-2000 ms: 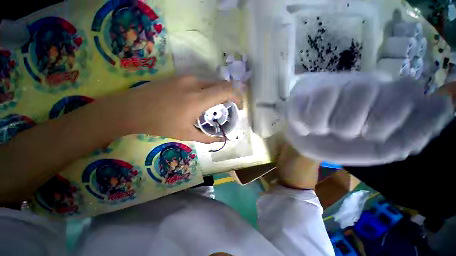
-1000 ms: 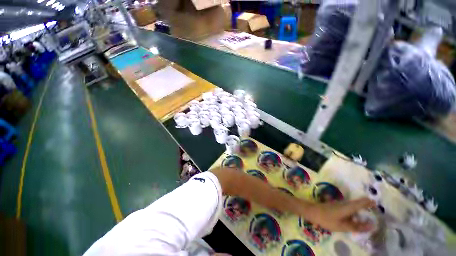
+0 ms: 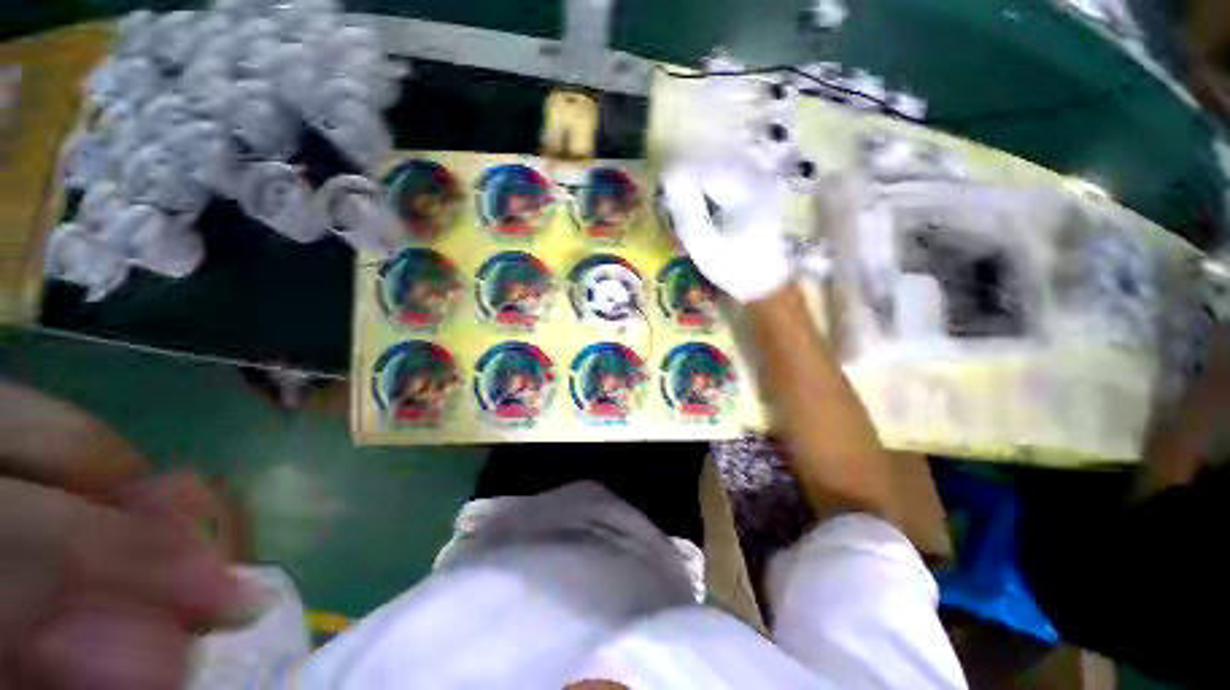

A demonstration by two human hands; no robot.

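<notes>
A white spoked housing [image 3: 607, 290] stands on the printed sheet [image 3: 465, 434], over one of its round prints. A thin dark wire runs from its right side. My right hand [image 3: 733, 236], in a white glove, is over the sheet's upper right, to the right of the housing and apart from it. It is blurred, with a small dark spot at the fingers; whether it holds anything is unclear. My left hand [image 3: 108, 539], bare, is large and blurred at the lower left, cut off by the edge and away from the sheet. I see nothing in it.
Many white housings [image 3: 243, 101] are heaped at the left. A yellow block [image 3: 569, 124] stands behind the sheet. The white parts tray [image 3: 877, 229] with black bits is at the right. Black-centred parts [image 3: 778, 132] and a black cord [image 3: 836, 88] lie behind. A dark sleeve shows lower right.
The view has swung back down over the sheet. My left hand has moved off the sheet to the lower left. The spoked housing now stands on the sheet, and my gloved right hand is over it.
</notes>
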